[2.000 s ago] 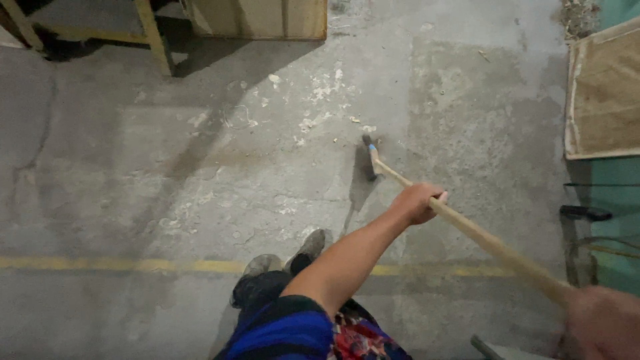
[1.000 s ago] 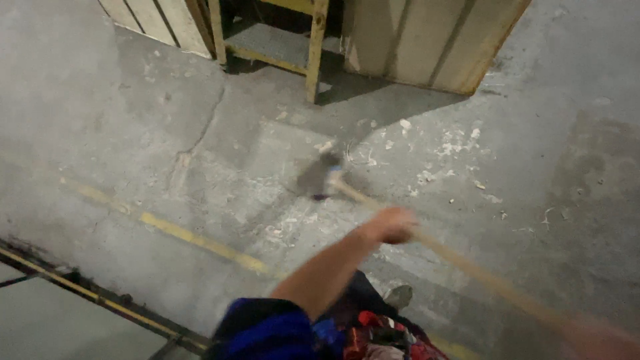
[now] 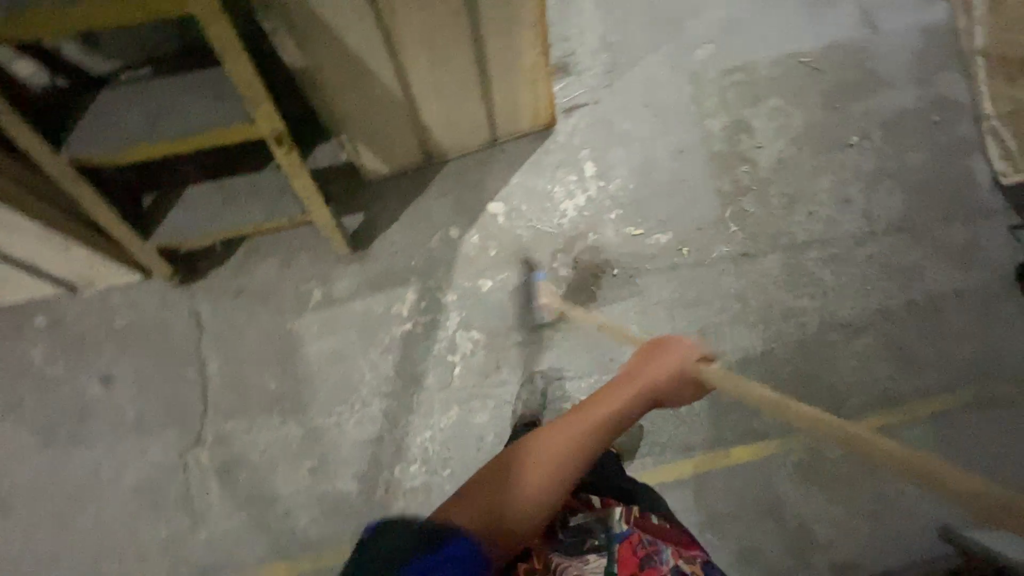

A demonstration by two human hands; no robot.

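My left hand [image 3: 668,372] grips the pale wooden handle [image 3: 808,420] of a long-handled floor tool, partway up the shaft. The handle slants from the right edge down to a narrow, dark tool head [image 3: 530,296] with a blue patch, close to the floor. Blur hides whether the head is a brush or a scraper. Pale flecks and scraps [image 3: 576,196] lie scattered on the concrete beyond the head. My right hand is out of view.
A yellow-framed stand [image 3: 280,152] and a pale panelled box [image 3: 448,80] are at the upper left. A tan panel [image 3: 1004,96] borders the upper right. A yellow floor line [image 3: 712,462] runs near my feet. A dark bar [image 3: 980,552] shows at the lower right.
My right hand, at the right edge in both earlier frames, has gone out of view. My left hand remains closed around the handle. The view has swung left and then back right.
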